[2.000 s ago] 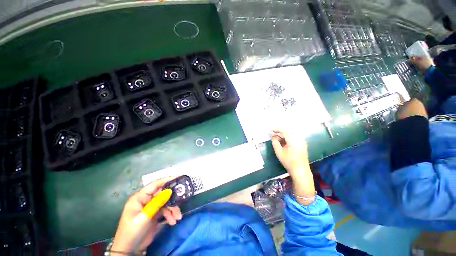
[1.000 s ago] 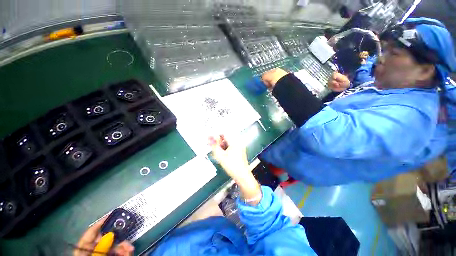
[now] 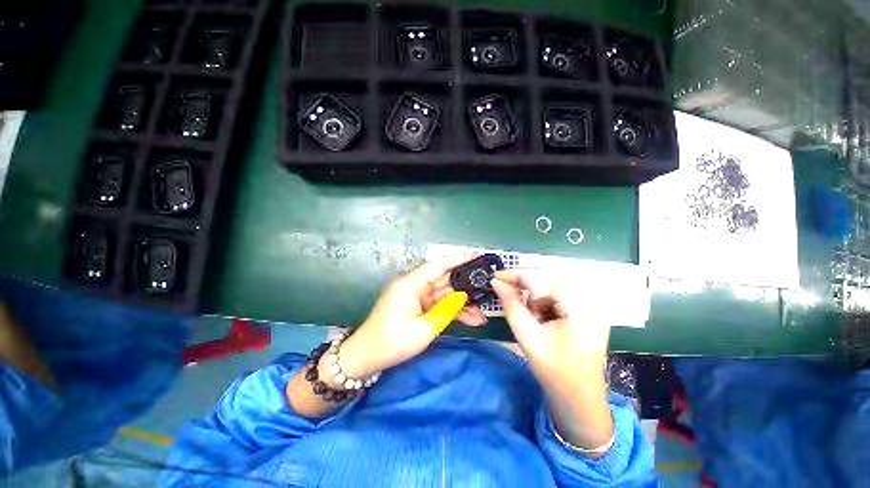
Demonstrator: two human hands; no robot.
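My left hand (image 3: 405, 310), with a yellow cover on one digit, holds a black watch housing (image 3: 476, 277) face up over the dotted sheet. My right hand (image 3: 548, 319) has its fingertips at the housing's right edge; whether they pinch a small part cannot be seen. The dotted adhesive sheet (image 3: 601, 291) lies on the green mat under both hands, its dark dots showing around the housing. A foam tray (image 3: 477, 164) ahead holds housings in its pockets, with its back left pocket empty. Dark sealing rings (image 3: 725, 191) lie heaped on a white paper sheet (image 3: 768, 257) at the right.
A second foam tray (image 3: 219, 143) with housings stands at the left. Two loose pale rings (image 3: 559, 230) lie on the green mat (image 3: 382, 229). Clear plastic trays (image 3: 744, 57) are at the upper right, and a blurred blue item (image 3: 828, 212) is at the right. Blue sleeves of people show at both sides.
The view has swung left. My right hand has moved from beside the white paper sheet to the housing in my left hand. The left hand still holds the housing.
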